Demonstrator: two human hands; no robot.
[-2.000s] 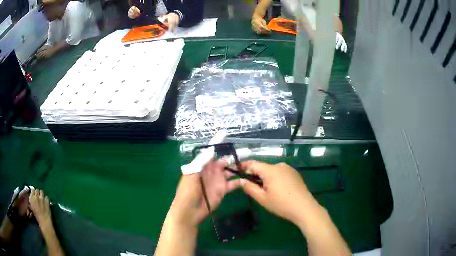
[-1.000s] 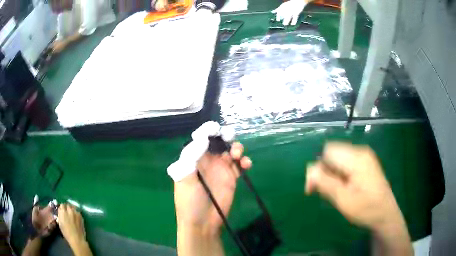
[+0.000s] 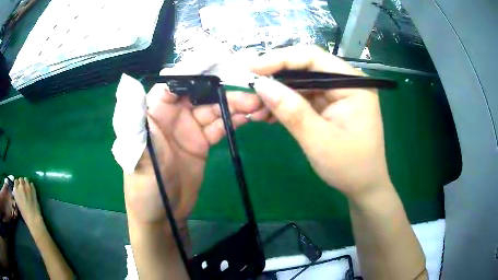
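Observation:
A black phone frame (image 3: 236,158) is held up in front of me, its solid panel with holes at the lower end. My left hand (image 3: 177,147) is under and around its upper end, with white coverings (image 3: 130,123) on the thumb and fingers. My right hand (image 3: 333,120) grips a slim black pen-like tool (image 3: 338,81). The tool's pale tip is at the frame's upper right corner; whether it touches cannot be told. The right fingers partly hide the left fingertips.
More black frames (image 3: 349,268) lie on a white mat (image 3: 428,240) at the near edge. Stacked trays (image 3: 98,65) and clear plastic film (image 3: 262,24) are beyond the green belt (image 3: 71,142). A grey machine (image 3: 469,98) stands right. Another person's hands (image 3: 27,199) are lower left.
The frame and my left hand are higher and look larger. My right hand has come back from the right to the frame's upper corner. The view has shifted, showing the white mat.

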